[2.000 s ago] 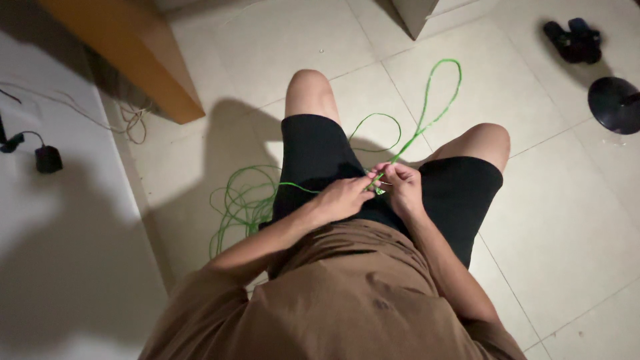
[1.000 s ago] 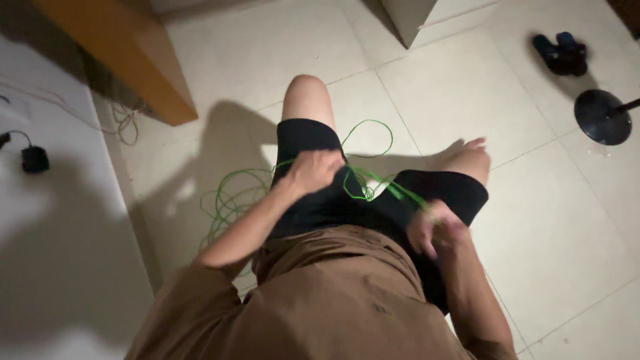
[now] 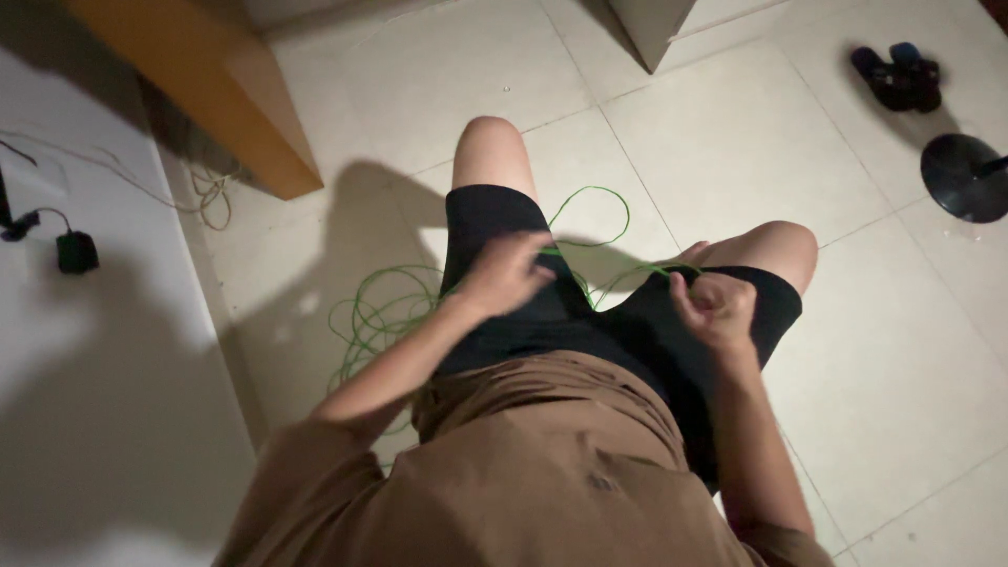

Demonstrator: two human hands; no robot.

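Observation:
A thin green cord (image 3: 628, 211) runs between my two hands over my lap, with one loop lying past my left thigh. My left hand (image 3: 510, 272), blurred, is above my left thigh with the cord at its fingertips; whether it grips the cord is hard to tell. My right hand (image 3: 715, 307) is closed on the cord above my right thigh, its thumb raised. More of the cord lies in loose coils (image 3: 358, 315) on the floor beside my left thigh, partly hidden by my forearm.
A wooden furniture panel (image 3: 268, 142) stands at upper left, with thin cables (image 3: 213, 197) beside it. A black adapter (image 3: 76, 252) is against the white surface at left. Dark sandals (image 3: 898, 79) and a round black base (image 3: 965, 177) are on the tiled floor at right.
Two seconds ago my hands were together at the cord over my lap; now they are apart. The long doubled loop that stretched forward from them no longer shows there.

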